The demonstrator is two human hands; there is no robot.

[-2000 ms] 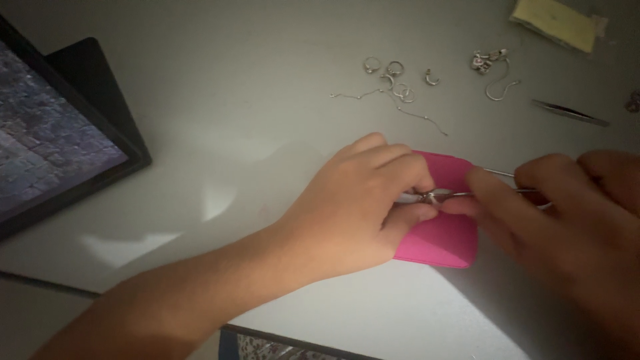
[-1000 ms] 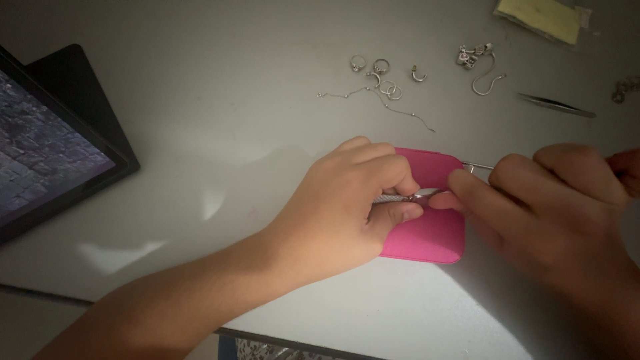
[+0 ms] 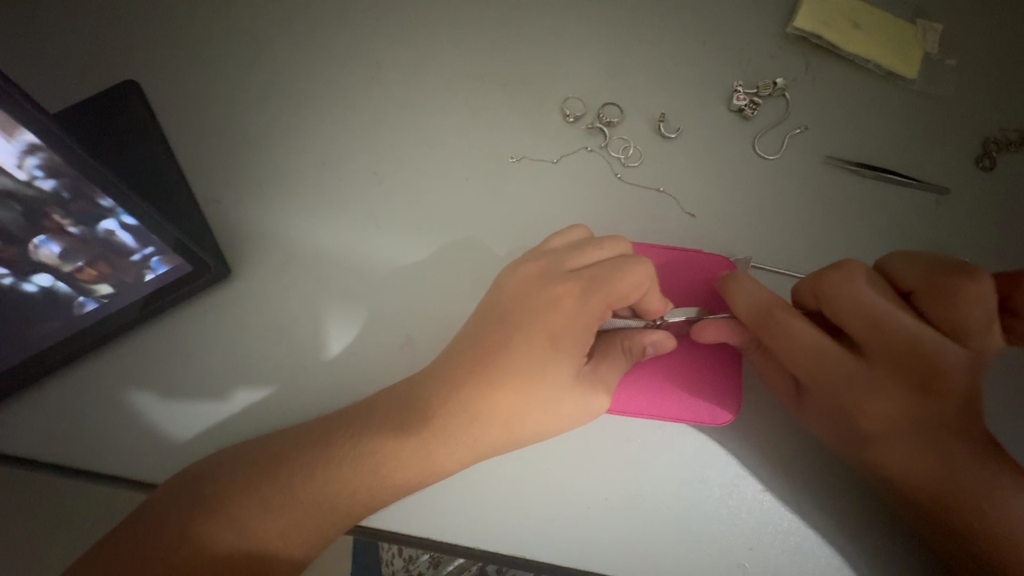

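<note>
My left hand [image 3: 576, 320] pinches a small metal jewellery piece [image 3: 658, 322] between thumb and forefinger, above a bright pink case or pad [image 3: 680, 384]. A strip of ribbed metal shows within the same grip, partly covered by the fingers. From the right, my right hand [image 3: 872, 344] holds a thin metal tool [image 3: 686, 315] whose flat tip reaches the piece; the fingers hide its rest. Another slim metal tool [image 3: 772, 269] lies by the pad's upper right corner, passing behind the right hand.
Several silver rings [image 3: 610, 114], a thin chain [image 3: 616, 172] and a charm bracelet [image 3: 772, 152] lie beyond the pad. Tweezers [image 3: 888, 175] and a yellow pad in a clear bag [image 3: 860, 36] are at the upper right. A tablet [image 3: 192, 272] stands at the left; the table edge [image 3: 480, 552] runs below.
The right hand has shifted slightly relative to the left, and more of the flat metal tip shows between them. Both hands stay over the pink pad. The tablet's picture has changed.
</note>
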